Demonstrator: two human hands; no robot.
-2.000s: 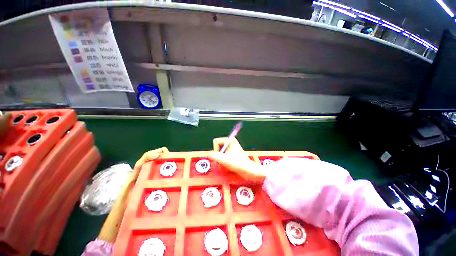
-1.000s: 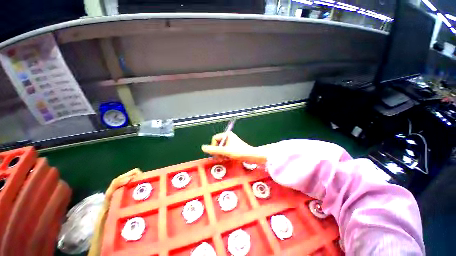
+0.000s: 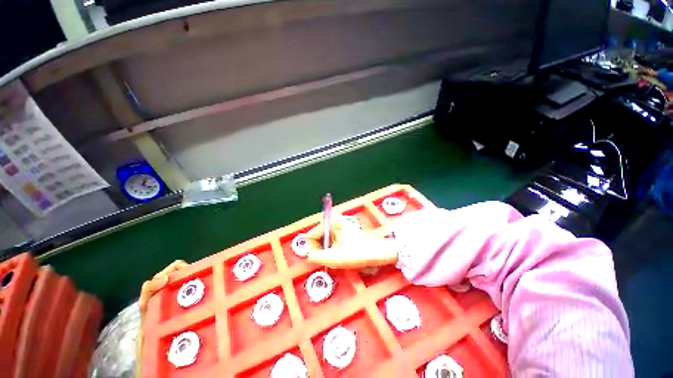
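An orange-red foam tray (image 3: 225, 284) with square pockets fills the lower middle, tilted. Most visible pockets hold a round silver-white unit (image 3: 268, 309) with a dark centre. My right hand (image 3: 350, 247) is over the tray's upper rows and holds a slim purple-grey stick (image 3: 327, 221), pointing up, like a pencil. Its lower tip is hidden by the fingers. My right hand and pink sleeve cover some pockets. My left hand (image 3: 164, 276) grips the tray's left edge and upper left corner, with its fingers on the rim.
Stacked orange-red trays (image 3: 44, 325) stand at the left, with a crinkled clear bag (image 3: 120, 343) beside them. A small clear bag (image 3: 210, 190) and blue clock (image 3: 140, 181) are by the back ledge. Black equipment (image 3: 487, 118) and glossy black modules (image 3: 568, 193) are at right.
The view has swung to the right. My right hand has moved from the tray's far edge to over the pockets, and the stick is more upright. My left hand still holds the tray.
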